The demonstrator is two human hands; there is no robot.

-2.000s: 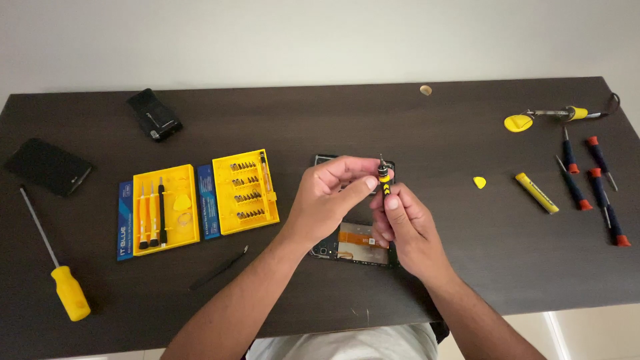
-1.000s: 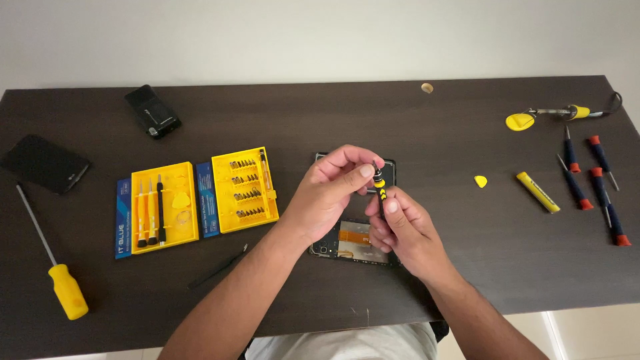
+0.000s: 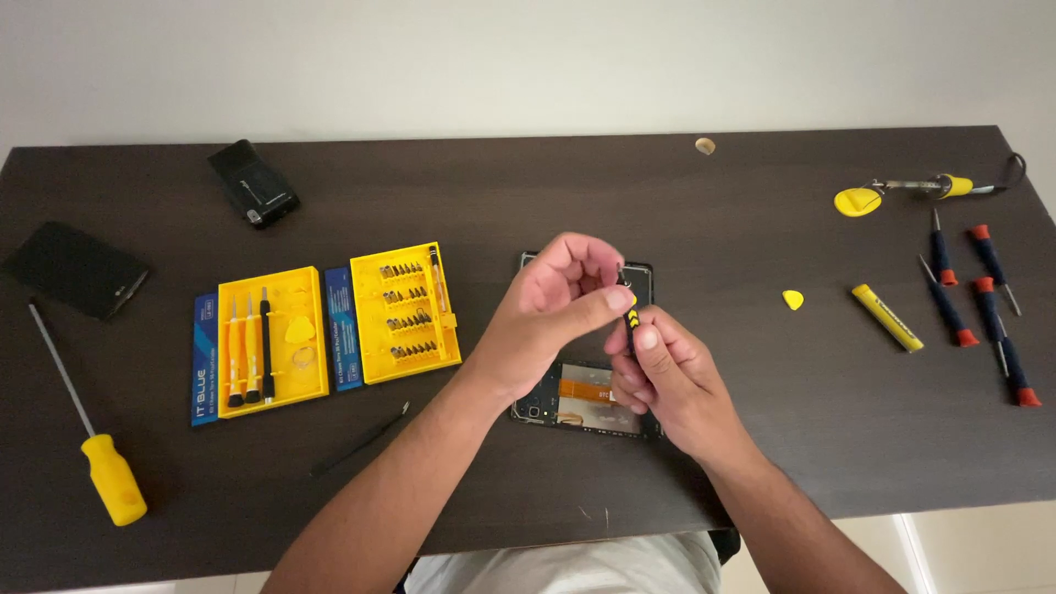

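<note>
My right hand [image 3: 672,375] grips the lower part of a black and yellow screwdriver handle [image 3: 633,320], held tilted above the table. The thumb and fingers of my left hand [image 3: 569,309] are closed around its upper end; whether a bit sits there is hard to tell. Below my hands lies an opened smartphone [image 3: 577,404] with its orange flex cable and metal plate exposed. Behind them is a dark phone part [image 3: 648,272] with a pale edge, mostly covered by my left hand.
To the left are a yellow bit case [image 3: 452,355], a yellow tool tray [image 3: 313,388], black tweezers [image 3: 359,440], a large yellow screwdriver [image 3: 115,478] and two dark devices [image 3: 256,186]. At right lie a yellow pick [image 3: 793,299], a yellow tube [image 3: 887,318], a soldering iron [image 3: 949,186] and several small screwdrivers [image 3: 949,309].
My left fingers have shifted around the top of the screwdriver, covering more of it than two seconds ago. My right hand keeps its hold on the handle. The things on the table have not moved.
</note>
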